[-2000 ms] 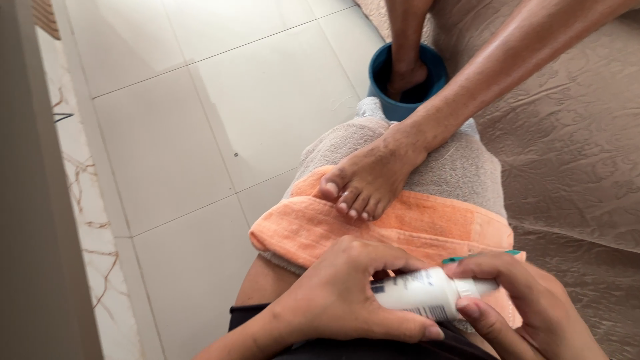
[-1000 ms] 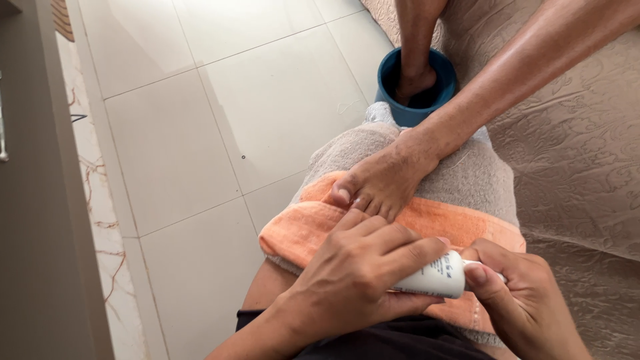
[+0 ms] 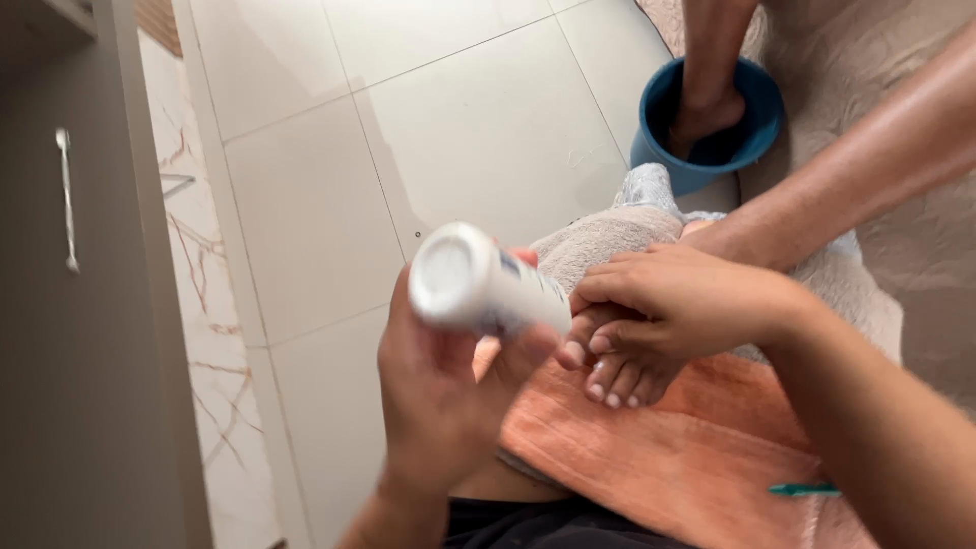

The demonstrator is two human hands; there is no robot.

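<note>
My left hand point(image 3: 450, 381) is closed around a white plastic bottle point(image 3: 488, 286), tilted with its round base toward the camera and its other end pointing at the foot. My right hand point(image 3: 671, 301) lies over the top of another person's foot point(image 3: 633, 377), near the toes, its fingers curled over the big toe side. Under that foot are an orange towel point(image 3: 610, 450) and a beige towel point(image 3: 595, 236), spread over my lap. A thin green tool point(image 3: 802, 489) lies on the orange towel beside my right forearm. The bottle's tip is hidden from view.
The person's other foot point(image 3: 709, 118) is inside a blue bucket point(image 3: 659, 152) on the tiled floor point(image 3: 488, 114). A brown quilted cover point(image 3: 930, 252) fills the right side. At the left stands a grey cabinet front point(image 3: 84, 343) with a metal handle point(image 3: 69, 202).
Both hands were together at the bottle; now my left hand alone holds it, raised and tilted, away from the lap. My right hand has left the bottle's end and moved onto the foot.
</note>
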